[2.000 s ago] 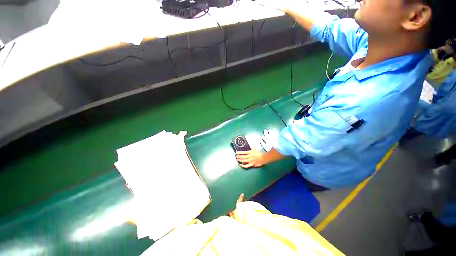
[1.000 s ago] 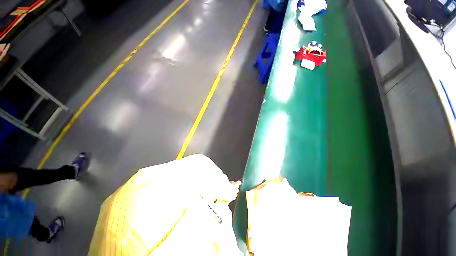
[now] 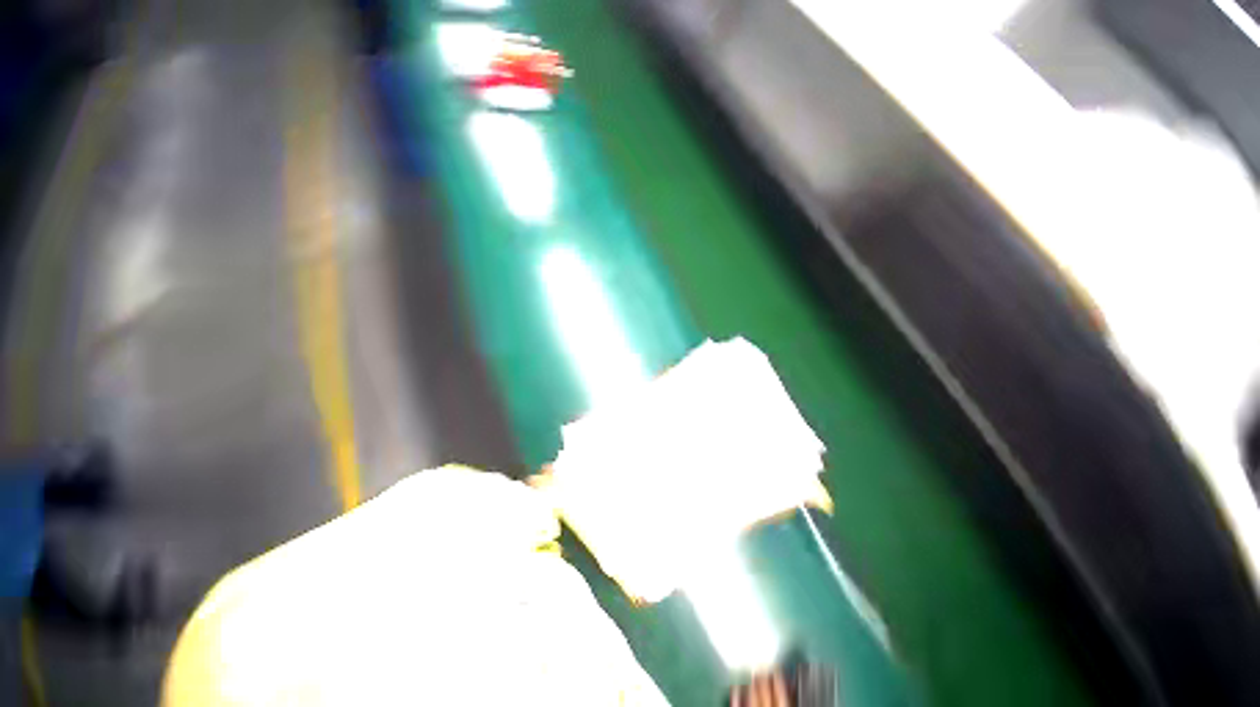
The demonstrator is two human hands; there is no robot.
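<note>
The picture is strongly blurred. A stack of white paper sheets (image 3: 705, 463) with a yellow-brown edge lies on the glossy green bench (image 3: 719, 594). My pale yellow sleeve (image 3: 428, 594), white with glare, fills the lower left. A small skin-coloured bit of my left hand (image 3: 543, 478) shows at the sleeve's end, against the stack's left edge; its fingers cannot be made out. My right hand is not in view. At the bottom edge, blurred fingertips (image 3: 760, 688), seemingly the co-worker's, touch a dark object (image 3: 815, 685), cut off by the frame.
A red-and-white item (image 3: 520, 76) lies farther along the bench. The grey shelf side (image 3: 953, 276) and its white top (image 3: 1105, 207) run along the right. Grey floor with yellow lines (image 3: 321, 304) lies left. A person's blue clothing (image 3: 20, 532) shows at the left edge.
The view has swung left along the bench, then turned and blurred. The paper stack now appears higher, with bench visible below it. The fingertips and dark object have come into the bottom edge.
</note>
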